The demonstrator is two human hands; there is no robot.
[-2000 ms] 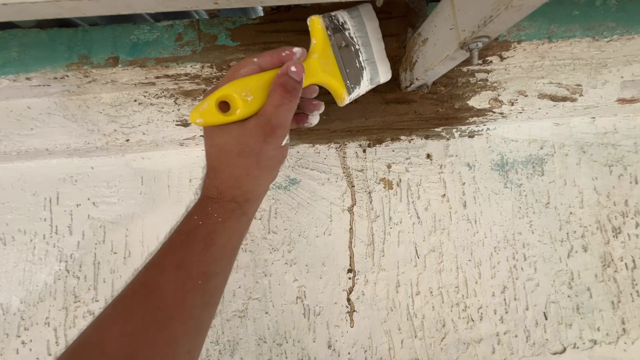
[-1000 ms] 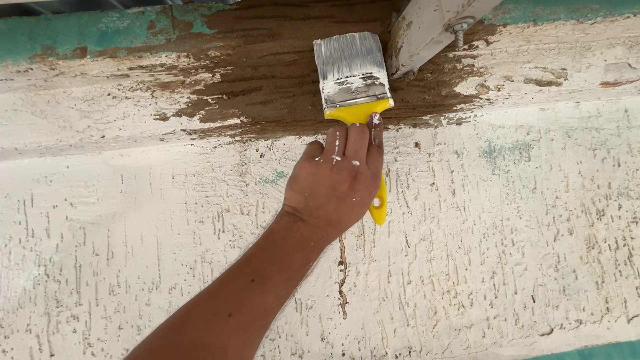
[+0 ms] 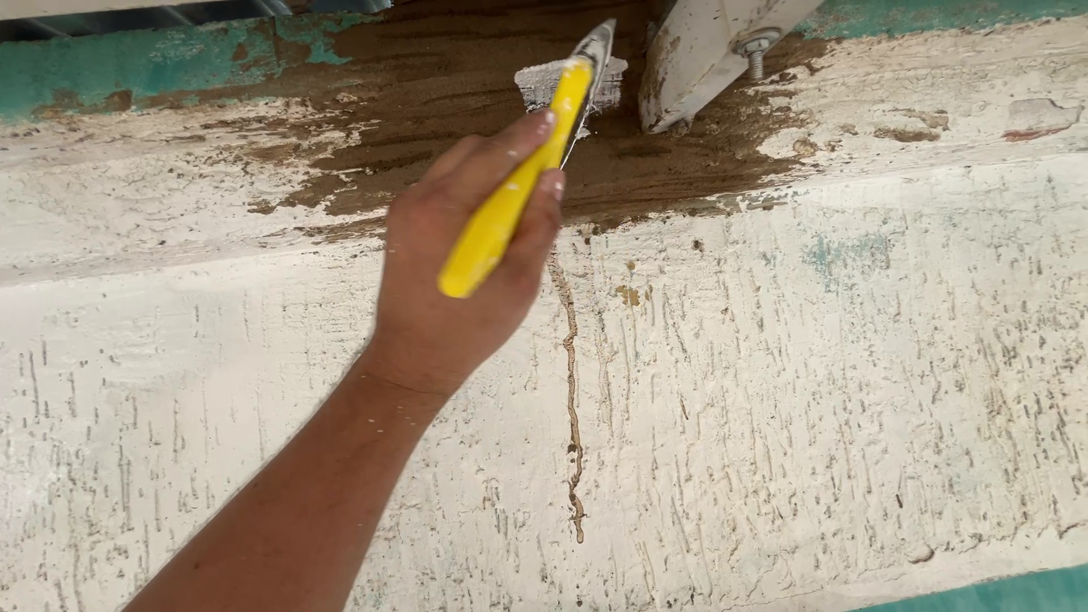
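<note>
My left hand (image 3: pixel 472 246) grips a yellow-handled flat paintbrush (image 3: pixel 510 204), its handle slanting up to the right between thumb and fingers. The brush is seen nearly edge-on, and its white-coated bristles (image 3: pixel 602 41) point upward. They overlap a small patch of wet-looking white paint (image 3: pixel 544 81) on the brown, rough band (image 3: pixel 476 51) of the wall. Whether the bristles touch the surface cannot be told. White specks dot my fingers and wrist. My right hand is out of view.
A whitish metal brace (image 3: pixel 697 59) with a bolt (image 3: pixel 756 51) juts out just right of the brush. Teal paint (image 3: pixel 170 64) borders the top left. Below spreads the textured off-white wall (image 3: pixel 722 382), with a brown drip line (image 3: pixel 571 365) running down it.
The brush has turned from its flat face showing to nearly edge-on, still in my left hand. A white paint patch now shows on the brown band left of the brace.
</note>
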